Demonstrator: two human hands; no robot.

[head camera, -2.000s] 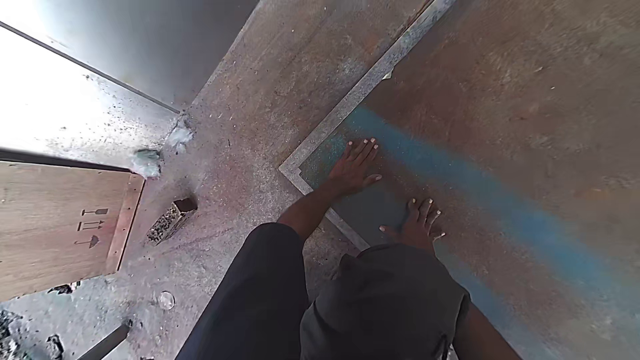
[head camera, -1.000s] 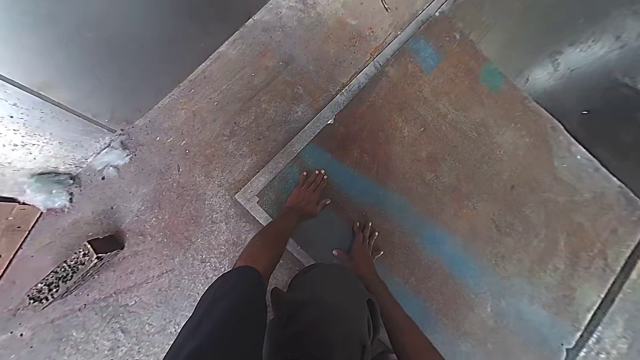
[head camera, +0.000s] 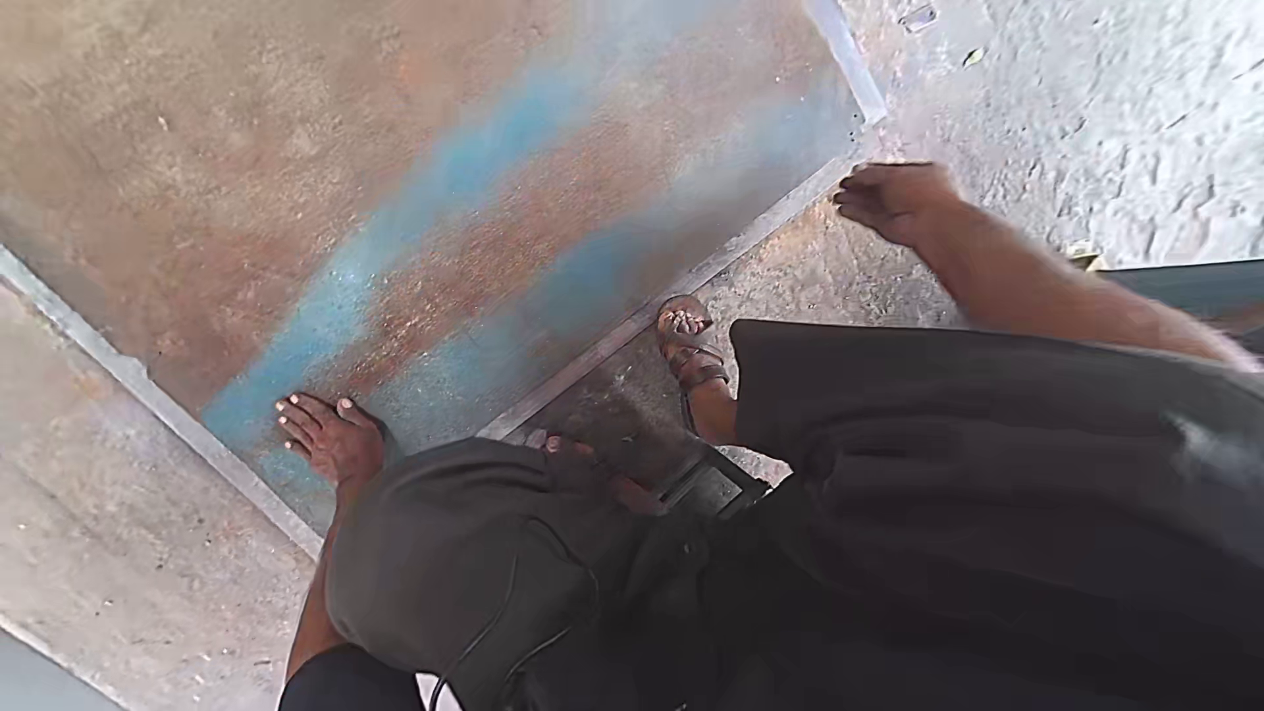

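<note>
My left hand lies on a large flat panel with a worn brown surface and blurred blue bands, its fingers spread near the corner at lower left. A pale raised edge strip borders the panel. Off to the right, my right hand is by the panel's right corner, just outside the strip, with its fingers bent and loosely together; no object shows in it. Whether it touches the panel or the ground I cannot tell. Dark cloth over my knees hides part of the near edge.
My sandalled foot stands beside the near edge strip. Rough pale concrete lies at the upper right, with a dark flat-edged object below it. A dark rectangular frame is between my legs.
Both hands were flat on the panel; now my right hand is off it, at its right corner, while my left is still on the panel. The view has turned strongly.
</note>
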